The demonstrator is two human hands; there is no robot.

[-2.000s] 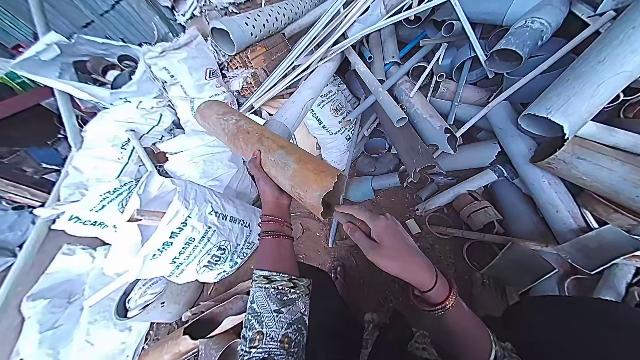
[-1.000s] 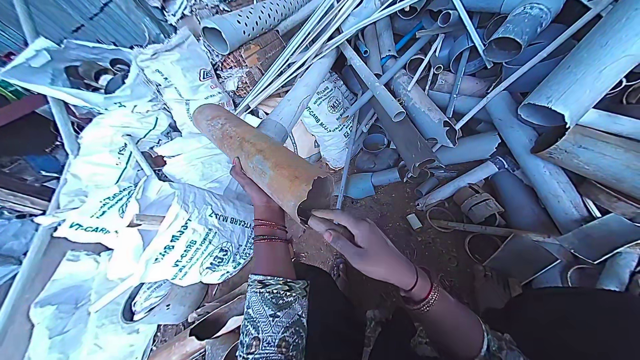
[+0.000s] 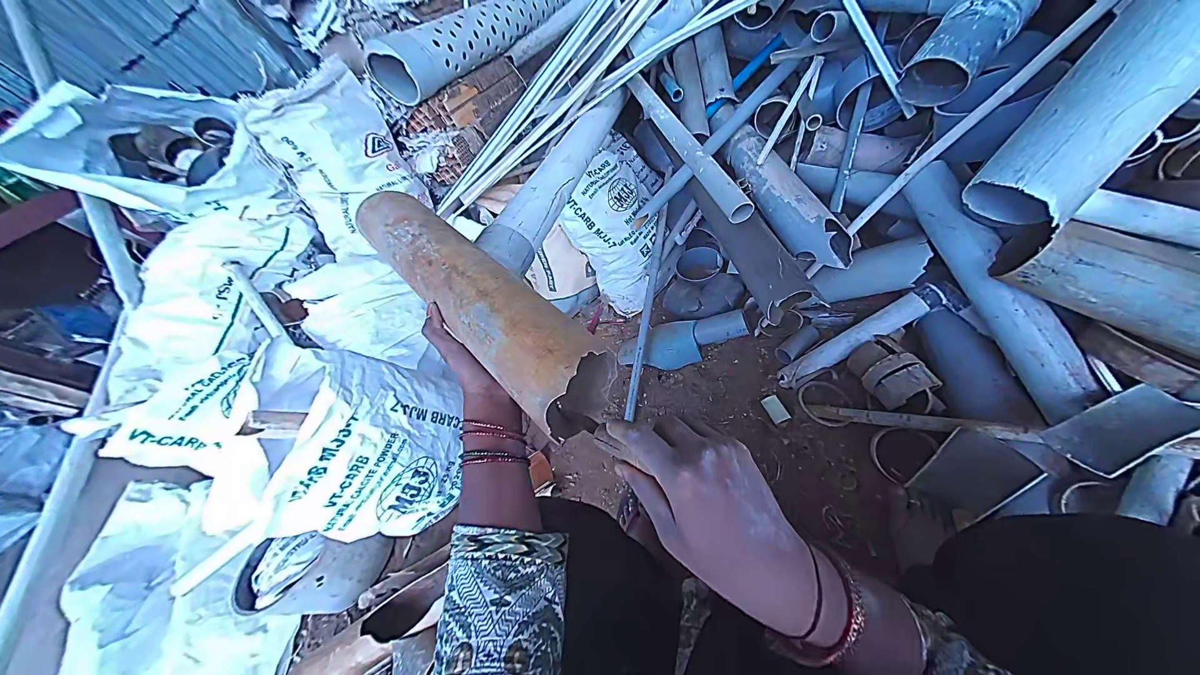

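Observation:
A stained, yellow-brown plastic pipe (image 3: 487, 305) with a jagged near end lies slanted across the middle of the view. My left hand (image 3: 469, 370) supports it from below and the left side, with the fingers partly hidden under it. At the broken end is my right hand (image 3: 698, 492), its fingers bent and the fingertips close to the rim. Whether they hold a small piece or touch the edge cannot be told. Just beyond these fingertips, a thin grey rod (image 3: 647, 319) points away toward the pile.
Printed white woven sacks (image 3: 366, 450) cover the left side, one open sack (image 3: 70, 141) holding pipe pieces. Grey pipes (image 3: 1003, 300) and offcuts are heaped at the right. Thin white strips (image 3: 553, 94) and a perforated pipe (image 3: 459, 47) lie at the top. Brown ground (image 3: 741, 431) shows between.
The pipe's broken end and my right hand are at a slightly different angle to each other than before. My left hand keeps its hold under the pipe.

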